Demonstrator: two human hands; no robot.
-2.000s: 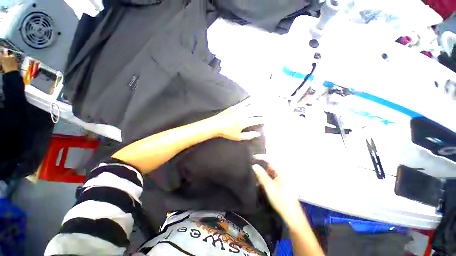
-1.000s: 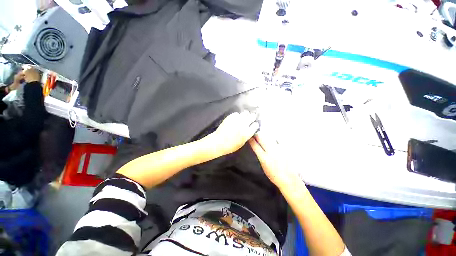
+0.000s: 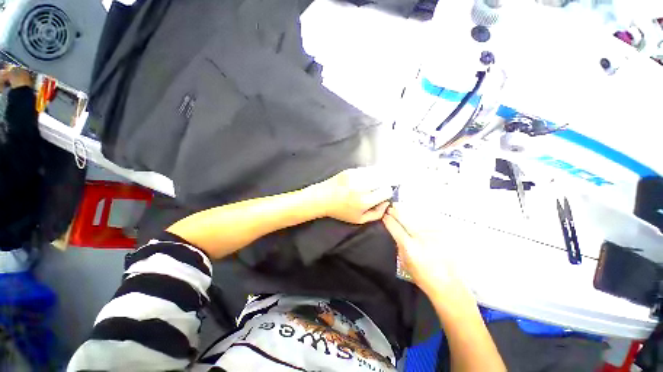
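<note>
A large dark grey garment [image 3: 240, 109] lies over the table left of the needle and hangs onto my lap. My left hand [image 3: 356, 197] pinches its edge close to the needle area. My right hand [image 3: 404, 236] meets my left hand at the fingertips and pinches the same cloth edge. The white sewing machine [image 3: 560, 80] with a blue stripe stands beyond my hands. Its presser foot area [image 3: 451, 154] is washed out by glare, so I cannot tell if cloth lies under the needle.
Dark snips [image 3: 568, 230], a silvery narrow tool [image 3: 521, 189] over a small black piece and a phone [image 3: 627, 274] lie on the machine bed. A red stool [image 3: 109, 214] stands at left. Another person's dark sleeve [image 3: 22, 145] shows at the far left.
Two seconds ago my hands were apart; they came together and now still pinch the cloth edge. The whole view has shifted back and forth with my head.
</note>
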